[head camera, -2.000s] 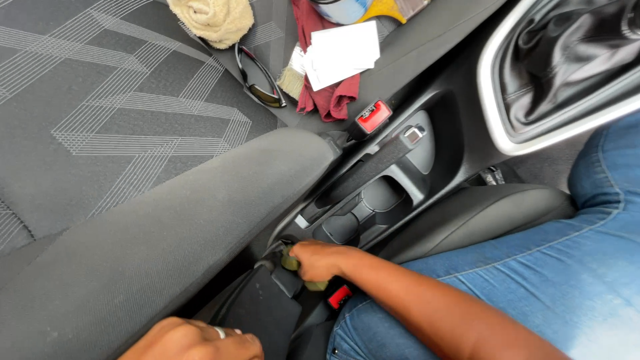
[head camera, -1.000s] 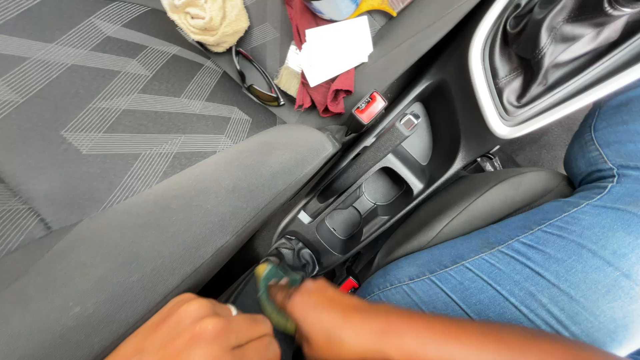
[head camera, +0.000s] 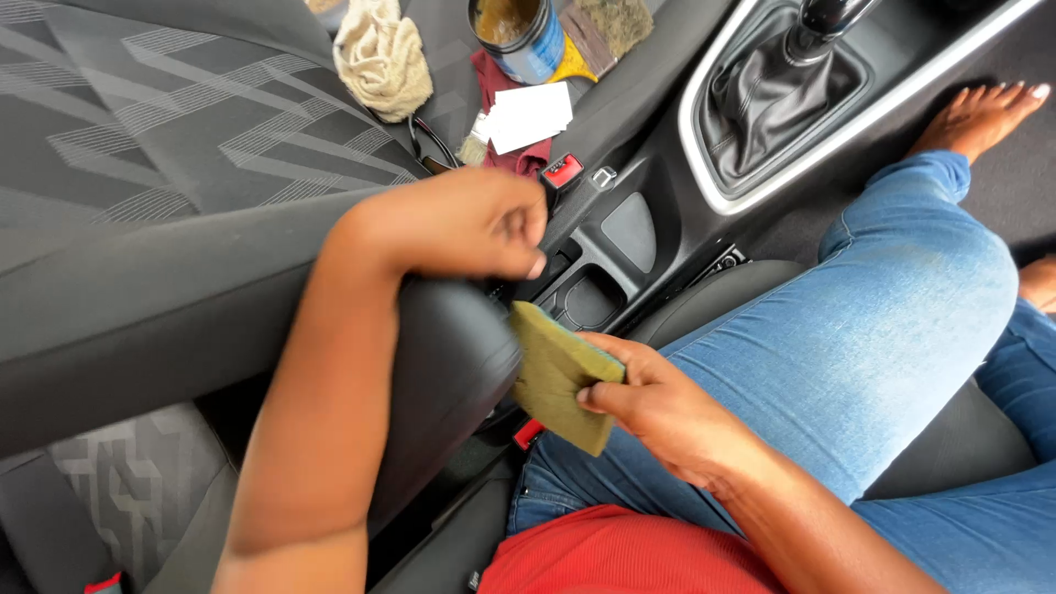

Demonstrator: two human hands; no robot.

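Observation:
My right hand (head camera: 652, 404) grips a flat olive-green sponge pad (head camera: 565, 375) by its edge, thumb on top, above the seat buckle and my thigh. My left hand (head camera: 487, 223) is bent over the rear of the centre console, blurred, its fingers curled; whether anything is between them cannot be told. Below its wrist is a dark padded armrest (head camera: 450, 363). The console's cup holder (head camera: 592, 297) shows just right of the left hand, and the handbrake lever's button end (head camera: 604, 177) lies above it.
On the passenger seat lie a beige cloth (head camera: 384, 62), sunglasses (head camera: 433, 144), an opened tub (head camera: 520, 37), white cards (head camera: 530, 115), a maroon cloth (head camera: 493, 78) and a brush (head camera: 473, 147). A red seat-belt buckle (head camera: 563, 171) and the gear lever (head camera: 817, 33) stand near the console.
My left hand has risen from low beside the seat to over the console. The right hand has drawn back, showing the pad fully. The armrest now covers the console's rear. The view has shifted.

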